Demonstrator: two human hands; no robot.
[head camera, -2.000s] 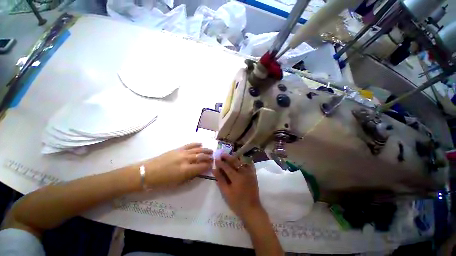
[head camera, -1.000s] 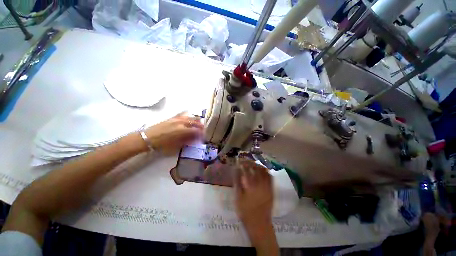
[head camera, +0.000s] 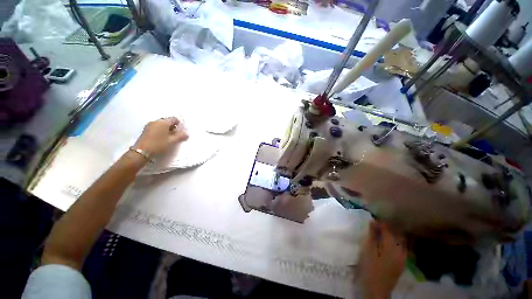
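Note:
My left hand (head camera: 160, 139) is on the fanned stack of white cut pieces (head camera: 195, 156), left of the machine; its fingers are bent together, and whether they pinch a piece cannot be told. Another white cut piece (head camera: 223, 125) lies just behind. My right hand (head camera: 382, 254) is blurred at the right, near the machine base, its grip unclear. White sewn pieces (head camera: 344, 225) lie between it and the needle area. The needle plate (head camera: 268, 177) is uncovered under the beige sewing machine head (head camera: 373, 169).
Crumpled plastic bags (head camera: 280, 61) lie behind the table. A purple machine (head camera: 20, 82) and a small device (head camera: 60, 74) are at the far left. Metal rods and thread cones (head camera: 492, 23) stand upper right. A green handle (head camera: 415, 270) shows by the machine base.
My left hand has moved from beside the needle to the stack at the left. My right hand has moved right, away from the needle. The camera view has shifted left.

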